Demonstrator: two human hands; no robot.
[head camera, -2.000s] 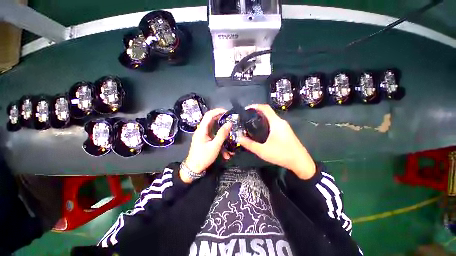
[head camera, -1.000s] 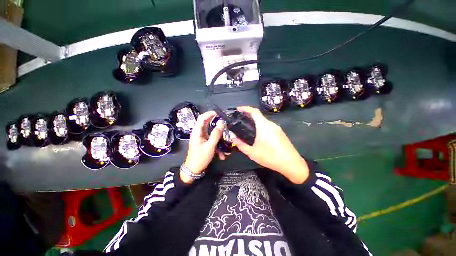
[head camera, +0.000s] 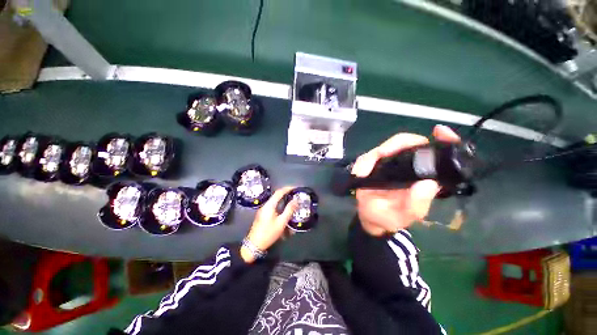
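My left hand [head camera: 268, 224] holds a round black housing [head camera: 302, 209] with a silvery-white centre by its left side, low over or on the bench in front of me. My right hand [head camera: 393, 190] is closed round a thick black electric screwdriver [head camera: 422, 165], held up above the bench to the right. The tool lies roughly level, its narrower front end towards the left; its bit is blurred. A black cord [head camera: 524, 100] loops from its back end. The pale grey screw feeder [head camera: 316, 139] stands behind, between my hands, its clear top window facing up.
Rows of black housings [head camera: 162, 208] stand on the dark green bench [head camera: 65, 212] to the left, with two more [head camera: 234, 105] farther back. A pale rail [head camera: 177, 78] runs behind. Red stools [head camera: 517, 278] stand below the front edge on both sides. Blurred black items lie at upper right.
My right hand has left the housing, moved right and now holds the screwdriver. My left hand keeps the housing alone. The view has shifted; the right-hand row of housings is not visible now.
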